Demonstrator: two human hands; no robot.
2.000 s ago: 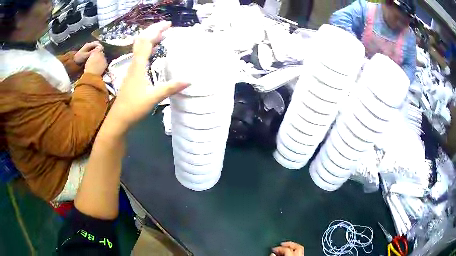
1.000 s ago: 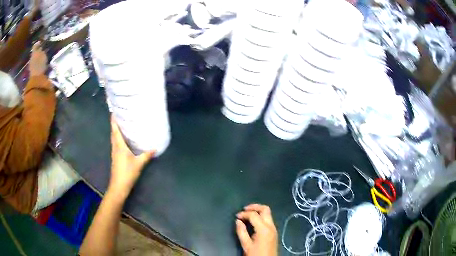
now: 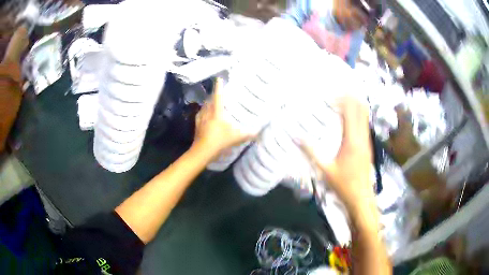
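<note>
Three tall stacks of white round housings stand on the dark bench, leaning in the fisheye view. The left stack (image 3: pixel 124 115) stands apart. My left hand (image 3: pixel 215 128) is around the middle stack (image 3: pixel 249 88), thumb across its front. My right hand (image 3: pixel 347 153) is around the right stack (image 3: pixel 308 121), its thumb on the front and fingers on the far right side. The two stacks are close together, their upper parts overexposed and blurred. A loose tangle of pale cord (image 3: pixel 281 248) lies at the bottom.
Scissors (image 3: pixel 340 259) with red and yellow handles lie beside my right forearm. Black rounded objects (image 3: pixel 170 102) sit behind the stacks. Clear bags (image 3: pixel 395 207) are at right. A co-worker's brown sleeve (image 3: pixel 9 102) is at far left; another person (image 3: pixel 332 32) is behind.
My left hand has moved from the left stack's base to the middle stack. My right hand has risen from the bench onto the right stack. The camera view has shifted.
</note>
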